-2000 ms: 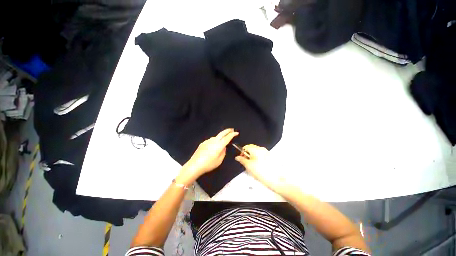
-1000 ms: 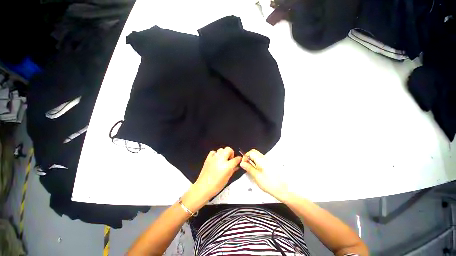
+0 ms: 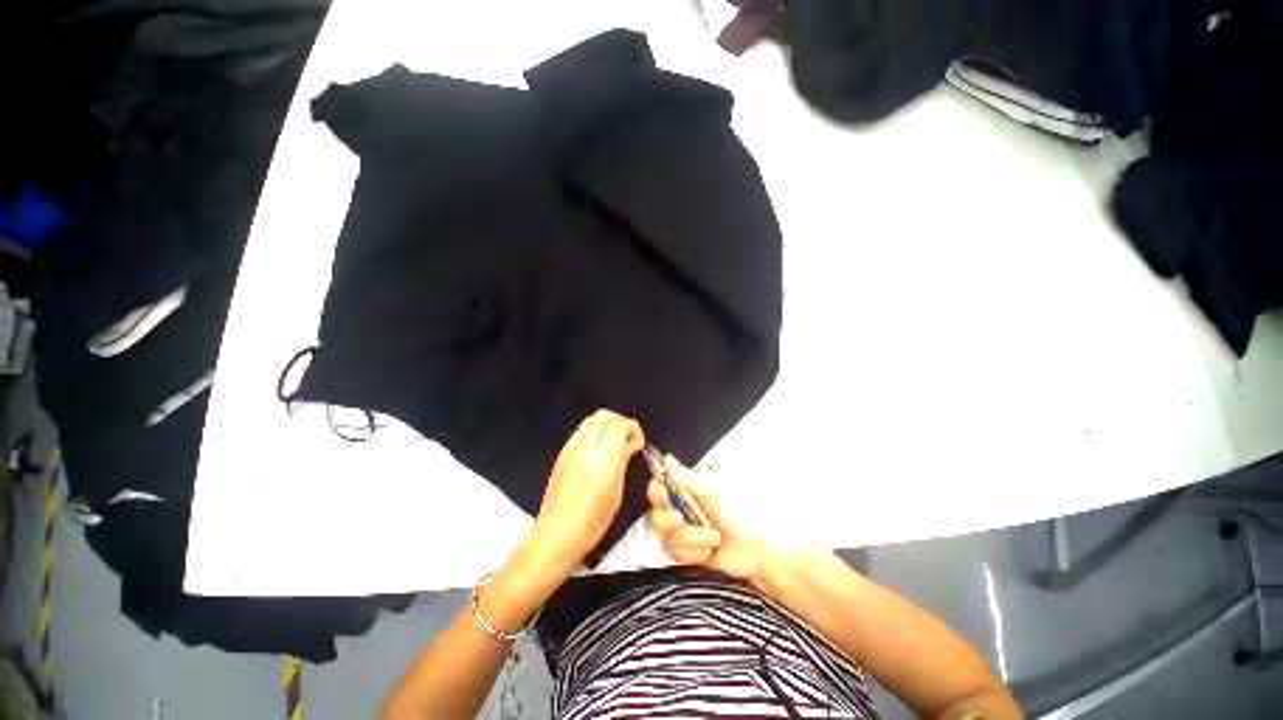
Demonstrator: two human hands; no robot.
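The black garment [image 3: 549,267] lies spread on the white table, with a black cord loop [image 3: 298,374] sticking out at its left edge. My left hand [image 3: 588,476] pinches the garment's cloth near its lower edge. My right hand [image 3: 692,529] is closed around small thread snips [image 3: 675,492], whose tips point up and left at my left fingertips. A loose thread is too small to make out.
Dark garments [image 3: 1196,155] with a white-edged opening lie at the far right, beside a brown piece [image 3: 750,28]. A heap of black garments [image 3: 113,422] with white slits hangs at the left. The white table's [image 3: 957,422] near edge runs by my waist.
The view has shifted, so the garment sits a little further left. My right hand has come lower and turned, showing more of the snips. My left hand still pinches the cloth near the lower edge.
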